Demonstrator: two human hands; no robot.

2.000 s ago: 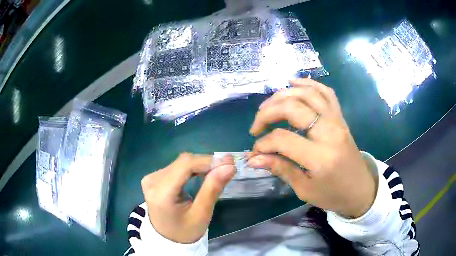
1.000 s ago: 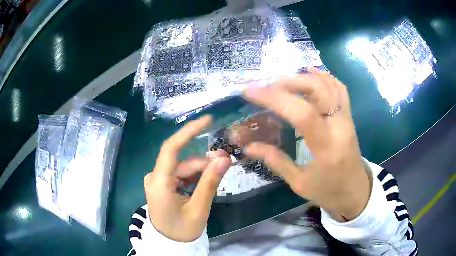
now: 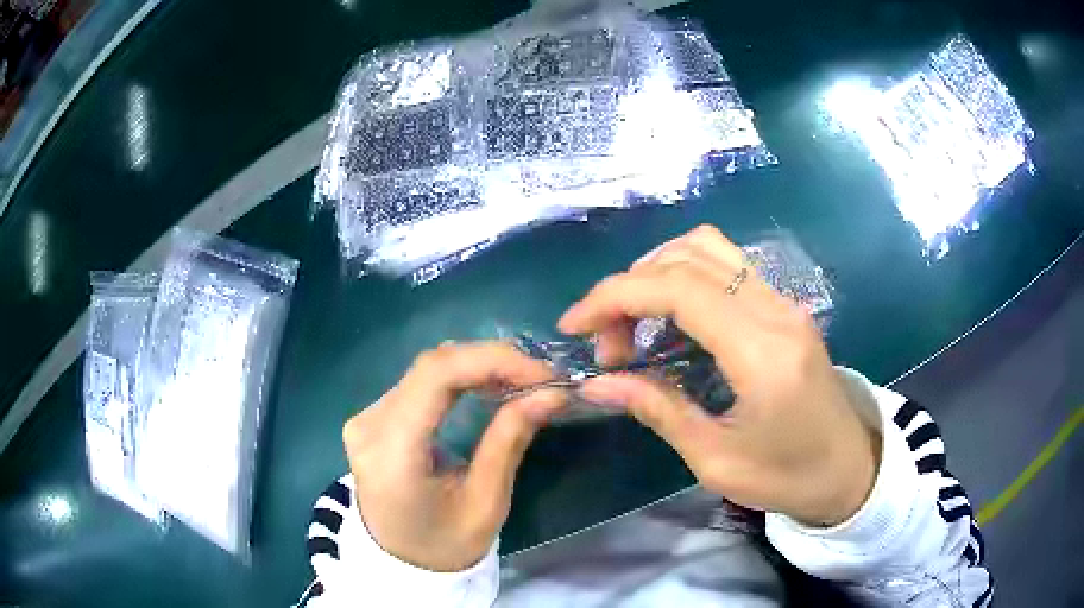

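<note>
My left hand (image 3: 446,457) and my right hand (image 3: 737,380) meet near the centre, thumb and fingers of each pinching the edge of a clear plastic bag (image 3: 578,373). The bag is seen nearly edge-on, with dark and shiny parts; its contents cannot be told. A grey patterned panel (image 3: 787,271), seemingly bagged, shows behind my right hand, partly hidden by it. The main stack of bagged panels (image 3: 416,137) lies ahead of my hands, shiny and overlapping.
Two larger filled clear bags (image 3: 220,380) overlap at the left. A smaller pile of bagged panels (image 3: 951,149) lies at the upper right, washed white by glare. The dark green surface (image 3: 357,321) has a curved edge on the right, with grey floor and a yellow line beyond.
A second ago my hands were apart around a spread bag with a brownish panel; now my fingertips are close together on a bag's edge. A patterned panel now shows behind my right hand.
</note>
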